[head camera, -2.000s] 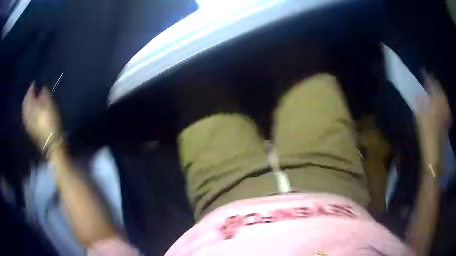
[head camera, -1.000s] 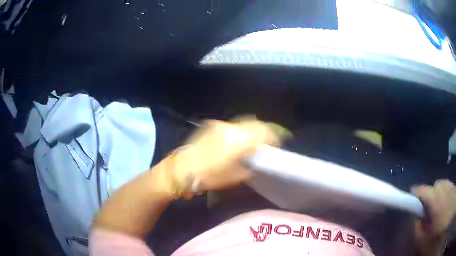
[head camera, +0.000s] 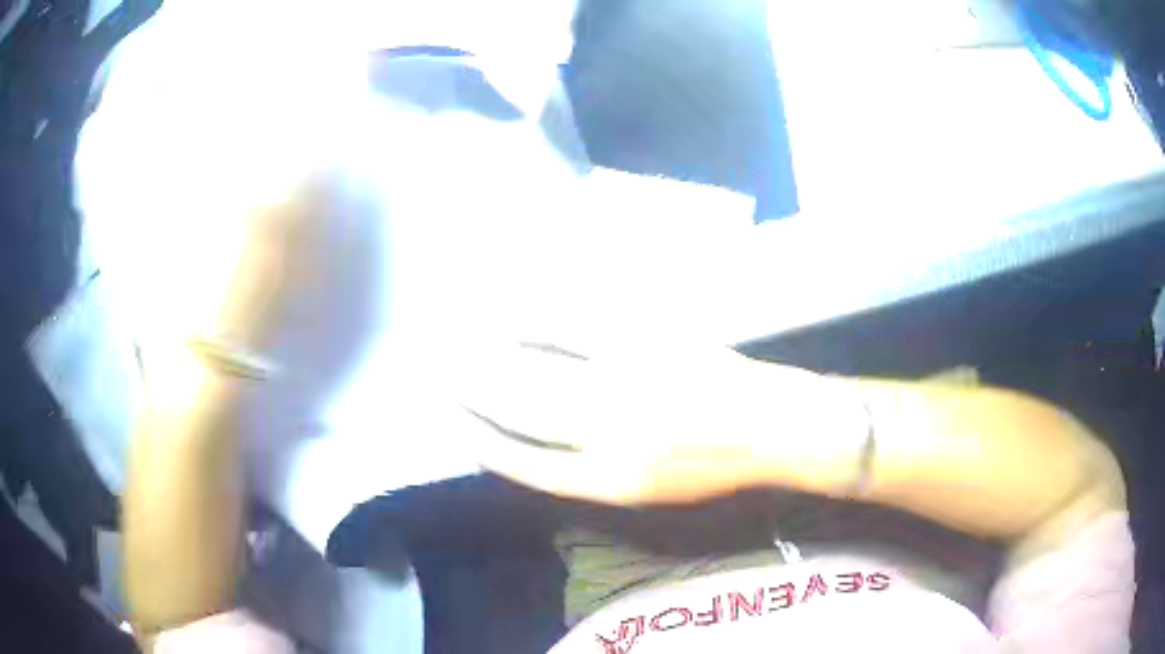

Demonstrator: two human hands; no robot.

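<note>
A large pale garment panel (head camera: 434, 256), partly washed out by glare, spreads over the left and centre of the table edge. My left hand (head camera: 288, 243) is blurred and overexposed over its left part; its fingers cannot be made out. My right hand (head camera: 575, 422) reaches in from the right and lies over the panel's near part, its fingers pointing left and lost in the glare. Whether either hand grips the cloth cannot be told. A dark cloth piece (head camera: 677, 115) lies behind the panel at top centre.
Blue looped handles, likely snips (head camera: 1071, 64), lie at the upper right on the white machine table (head camera: 920, 166). The table's near edge slants up to the right. More pale cloth (head camera: 90, 383) hangs at the left. My lap (head camera: 677, 575) shows below.
The pale piece held between my hands over my lap is no longer seen there. My left hand has moved left and up, my right hand left to the centre. Pale cloth now covers the left of the table.
</note>
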